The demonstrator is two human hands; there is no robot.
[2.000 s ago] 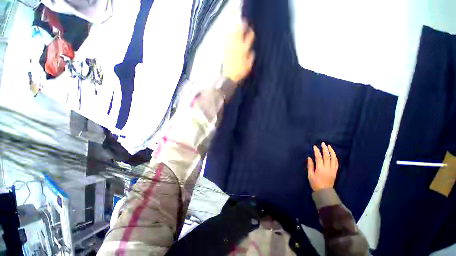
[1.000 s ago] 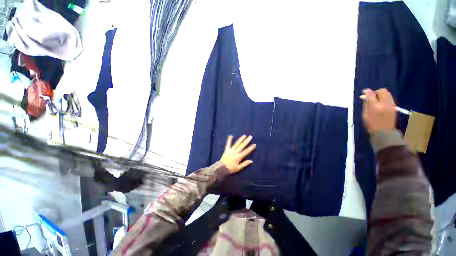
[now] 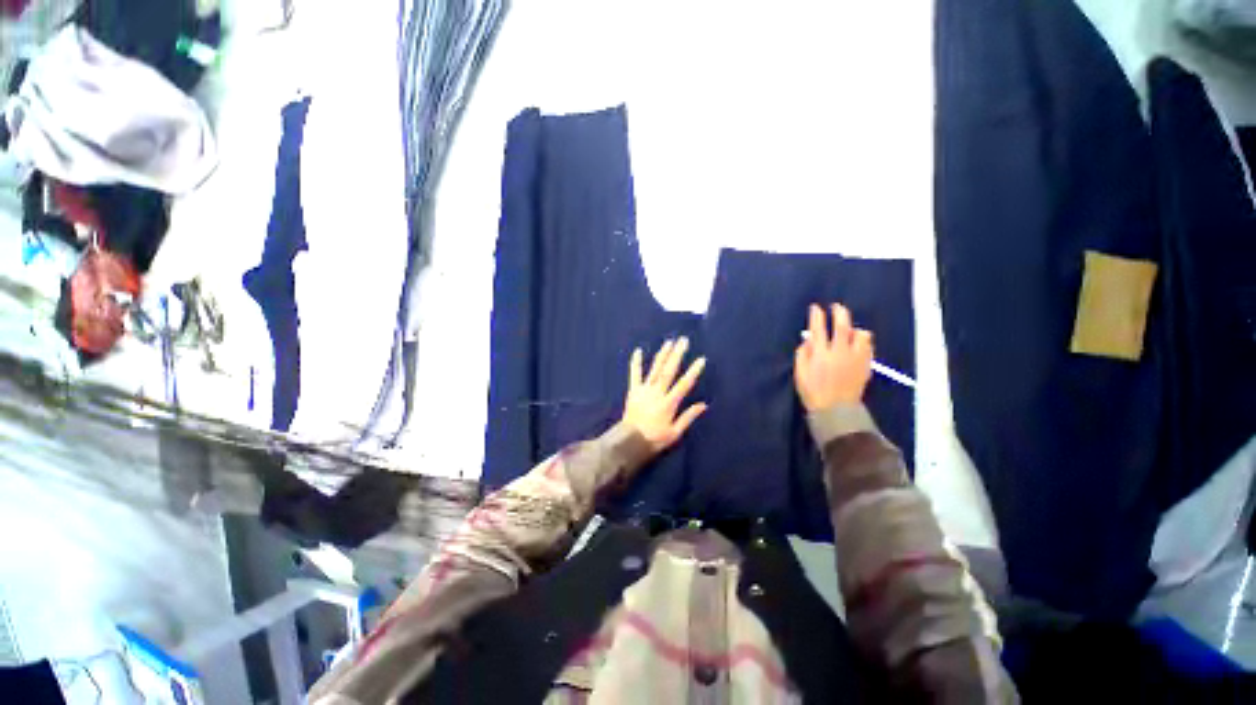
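Dark navy trouser panels [image 3: 565, 248] lie on the white table in front of me, with a curved crotch edge at the middle. My left hand [image 3: 664, 397] rests flat on the cloth with its fingers spread, holding nothing. My right hand [image 3: 835, 361] is over the right part of the same cloth and holds a thin white pen [image 3: 893, 373], whose end sticks out to the right. The tan card template [image 3: 1114, 304] lies on the dark panel pile [image 3: 1033, 303] at the right, untouched.
White pieces with a narrow navy shape [image 3: 285, 276] lie at left, beside a striped grey bundle [image 3: 438, 97]. A pale cloth [image 3: 110, 117], a red-orange item [image 3: 103, 296] and dark looped metal tools [image 3: 193, 314] are at far left. A blue-and-grey frame [image 3: 262, 627] stands below the table edge.
My right hand has picked up the pen from the right pile and moved left onto the middle panels. My left hand has come back from the far end to lie flat. The cloth has shifted.
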